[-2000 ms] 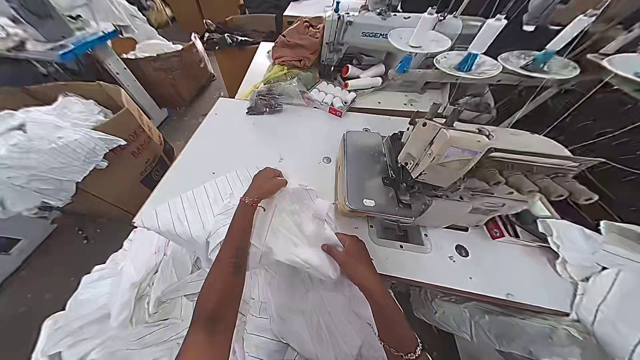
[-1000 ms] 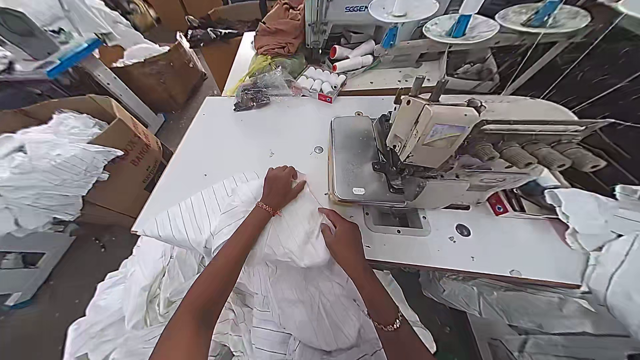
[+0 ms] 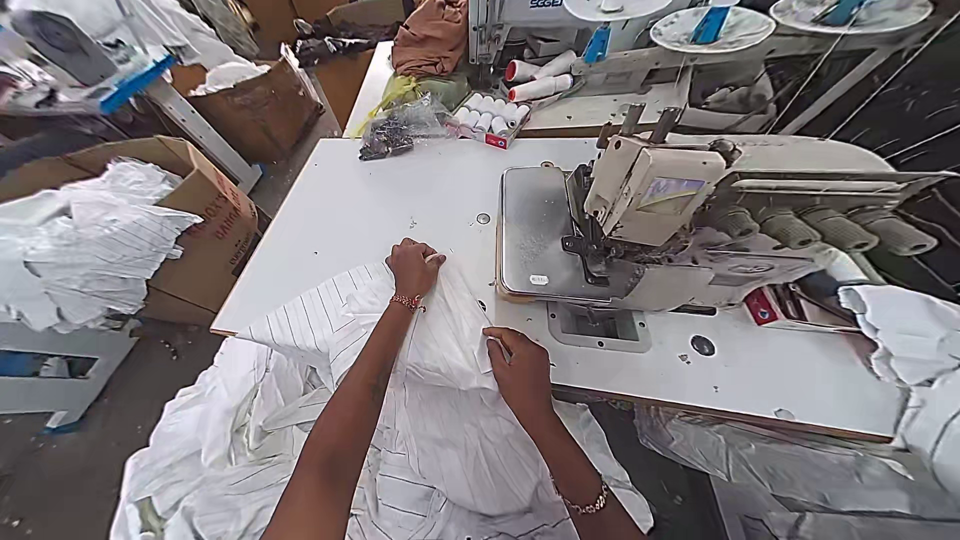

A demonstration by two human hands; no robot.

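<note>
A white fabric piece [image 3: 450,330] is stretched between my two hands at the front edge of the white sewing table. My left hand [image 3: 414,268] grips its upper edge, fingers closed. Lower and to the right, my right hand [image 3: 519,361] pinches the side edge between thumb and fingers. Striped white cloth [image 3: 315,307] lies under and left of my left forearm, part on the table, with a heap of white cloth [image 3: 225,442] hanging below. An overlock sewing machine [image 3: 652,195] stands to the right of my hands, its flat metal plate [image 3: 536,232] nearest them.
Boxed thread spools [image 3: 491,120] and a plastic bag [image 3: 405,127] lie at the table's back edge. A cardboard box [image 3: 217,217] of white cloth stands left. More white cloth [image 3: 907,330] lies at the right end. Behind, another sewing machine [image 3: 525,30] has thread cones [image 3: 544,86] beside it.
My hands have spread the fabric edge that was bunched between them two seconds ago. Since one second ago, my right hand has moved lower relative to the table, farther from my left.
</note>
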